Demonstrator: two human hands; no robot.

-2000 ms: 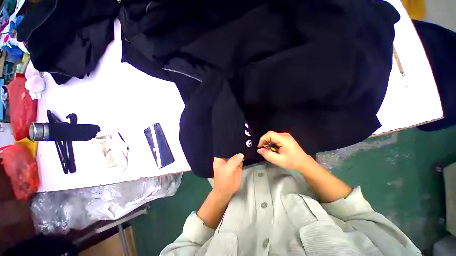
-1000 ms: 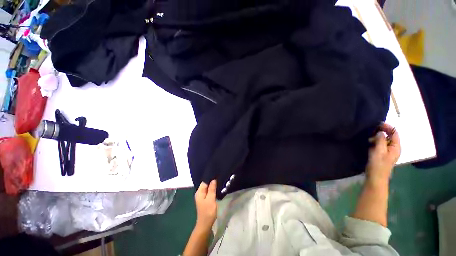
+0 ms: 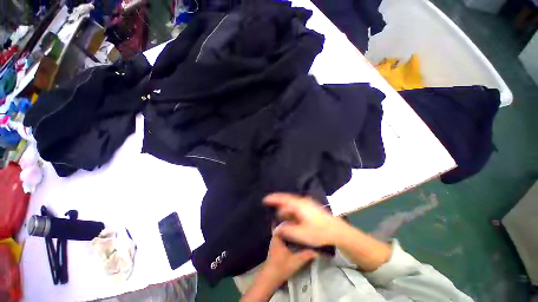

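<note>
A black jacket [image 3: 283, 130] lies bunched across the white-topped table, its near part over the front edge. A sleeve cuff with a row of shiny buttons [image 3: 218, 259] lies at the near left, with no hand on it. My left hand [image 3: 284, 259] is at the near edge and pinches black cloth. My right hand [image 3: 304, 219] is just above and partly over it, index finger stretched left over the jacket, the other fingers bent. Whether it holds cloth or a small tool cannot be told.
A dark phone [image 3: 174, 240], a whitish cloth [image 3: 113, 253] and a black tripod with a grey end [image 3: 65, 228] lie on the left. Red bags [image 3: 13, 200] are at the left rim. Beyond the right edge is a white bin [image 3: 454, 41] with yellow cloth [image 3: 402, 72] and black cloth.
The jacket's right part has been drawn inward and bunched, baring more table. My right hand has come from the far right to beside my left hand, which has left the cuff. The view has shifted.
</note>
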